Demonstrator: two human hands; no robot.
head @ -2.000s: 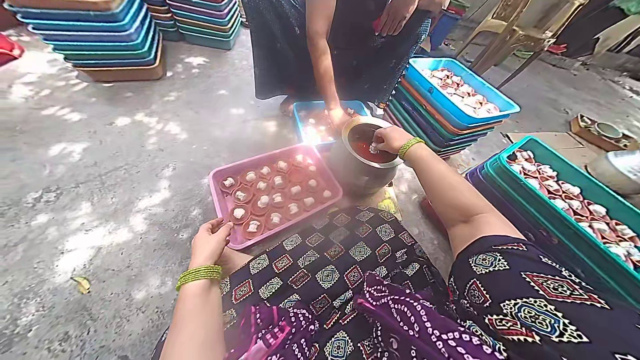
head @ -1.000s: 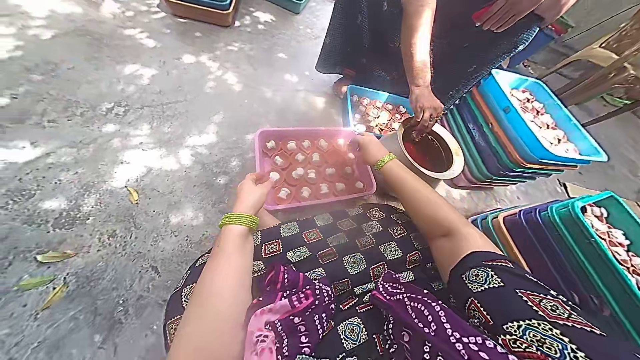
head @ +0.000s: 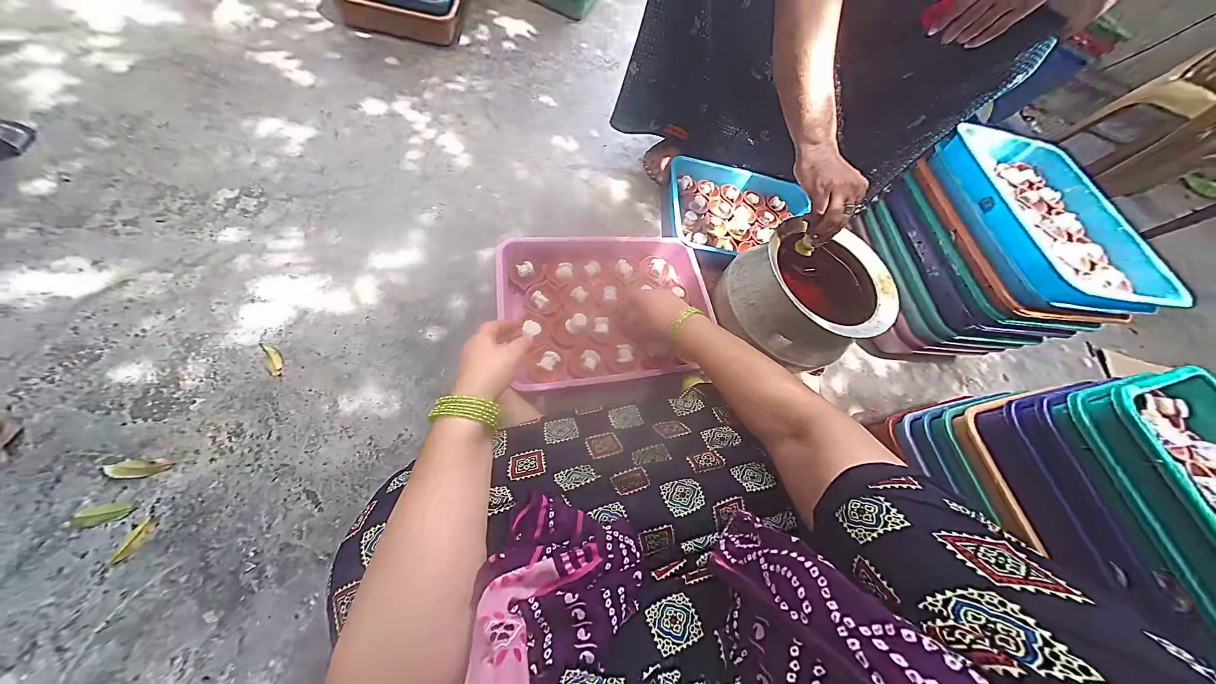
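Observation:
A pink plastic tray [head: 608, 378] lies on the ground in front of my lap, with rows of small reddish round cups, many with a white piece [head: 576, 323] on top. My left hand [head: 497, 356] is at the tray's left edge, a white piece at its fingertips. Over the tray's right part is my right hand [head: 654, 318], blurred, its fingers apart; whether it holds anything is unclear. Right of the tray stands a metal pot [head: 774, 313] of dark red liquid, with a co-worker's hand [head: 829, 190] over its mouth.
A smaller blue tray [head: 676, 204] of similar cups is behind the pot. Stacked trays [head: 978, 256] stand at the right, a blue one on top; another stack [head: 1026, 456] leans nearer. The co-worker's dark skirt [head: 712, 85] is beyond. A brown tray [head: 408, 21] is at the back; leaves lie left.
My right hand was in the pot two seconds ago and is now over the pink tray. The co-worker's hand has moved from the blue tray to the pot. The view has shifted.

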